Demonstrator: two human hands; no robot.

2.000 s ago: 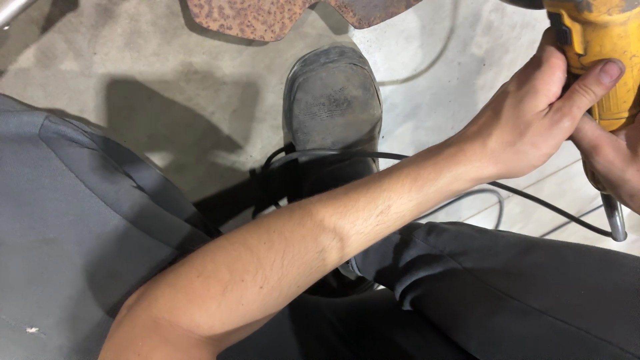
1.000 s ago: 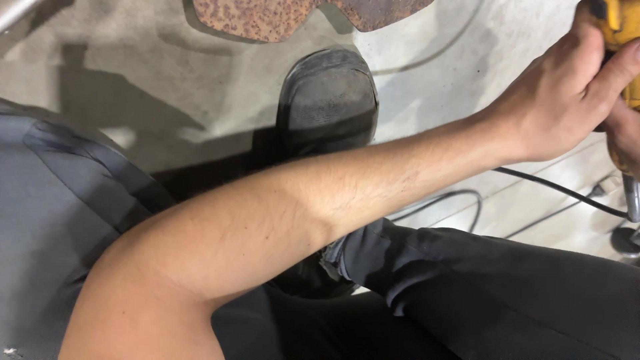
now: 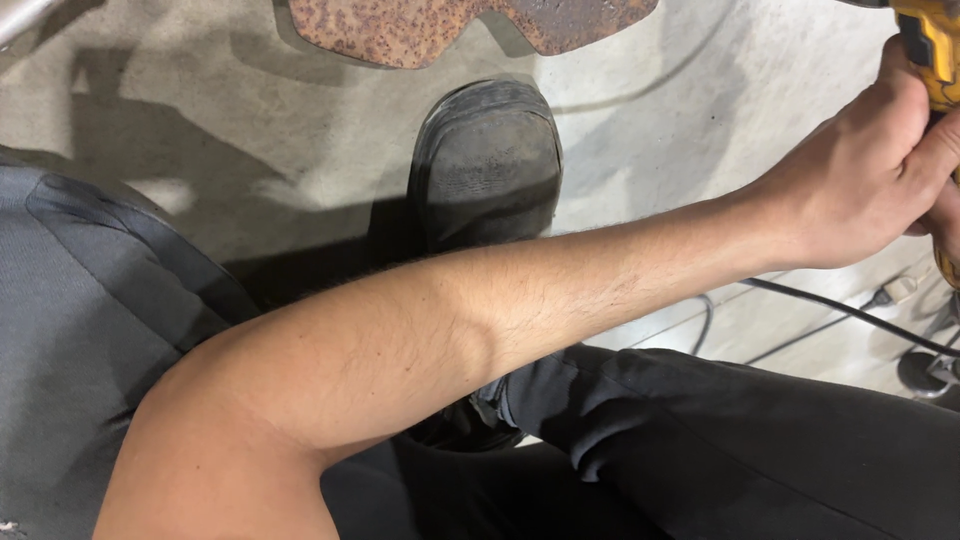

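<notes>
A yellow and black handheld power tool (image 3: 930, 56) is at the upper right, cut off by the frame edge. My left hand (image 3: 877, 161) is wrapped around its body, the forearm reaching across the view from the lower left. Below and behind it, my right hand (image 3: 946, 217) shows only in part at the right edge, also against the tool; most of its fingers are hidden. The tool's working end is out of view. A rusty, pitted metal plate (image 3: 390, 30) with a notched edge is at the top, left of the tool.
A dark, worn shoe (image 3: 491, 161) rests on the concrete floor (image 3: 637, 150) below the plate. A black cable (image 3: 847, 306) runs under my forearm to the right, near a plug connector (image 3: 898, 289) and a round dark base (image 3: 922, 373). Dark trouser legs fill the bottom.
Both hands and the yellow tool have moved right, so less of the tool and of my right hand shows. The cable that crossed over the shoe is no longer visible there.
</notes>
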